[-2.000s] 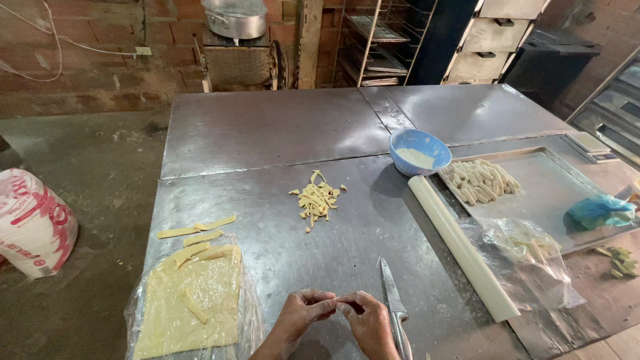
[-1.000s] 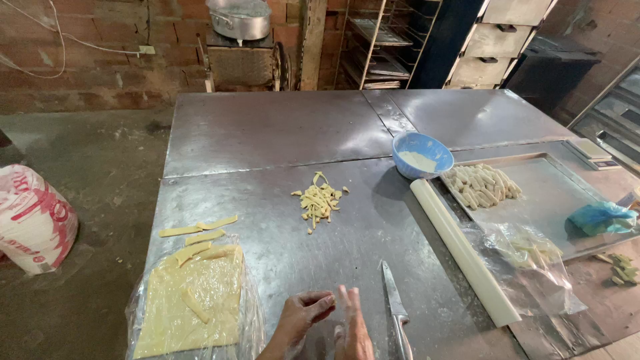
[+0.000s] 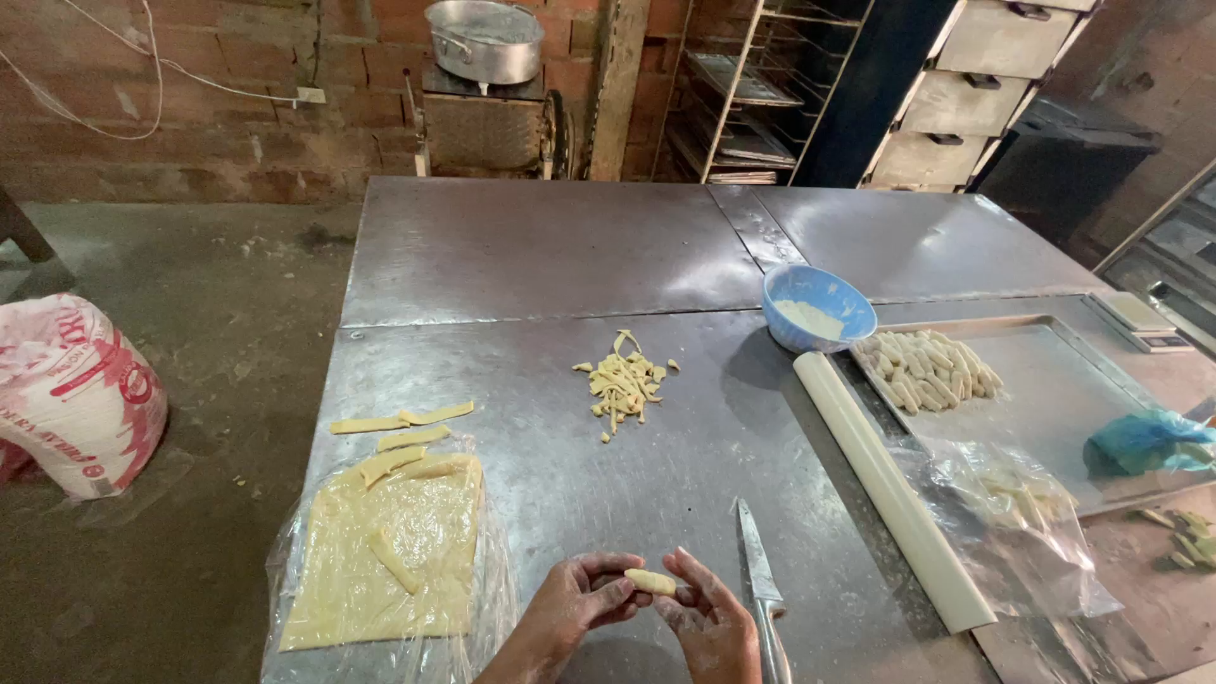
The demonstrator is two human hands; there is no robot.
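Observation:
Between my two hands, over the near part of the metal table, is a small finger-shaped roll of dough (image 3: 652,581). My left hand (image 3: 587,603) grips its left end with thumb and fingers. At the roll's right end are the curled fingers of my right hand (image 3: 705,613). A metal knife (image 3: 760,570) lies just right of that hand, blade pointing away. To the left, a flat dough sheet (image 3: 389,551) rests on clear plastic, with dough strips (image 3: 404,418) on and beyond it. A heap of dough scraps (image 3: 624,380) sits farther back at mid-table.
Right of the knife lies a long pale roller (image 3: 893,494). Behind it stands a blue bowl of flour (image 3: 817,309). A metal tray (image 3: 1092,370) holds many small dough pieces (image 3: 926,370) and a blue plastic bag (image 3: 1149,442). A clear bag (image 3: 1021,503) overlaps the tray. A scale (image 3: 1137,321) sits behind.
The dough roll now shows between my fingertips; the earlier frames do not show it clearly. My right hand was upright with straight fingers a second ago and is now curled at the roll.

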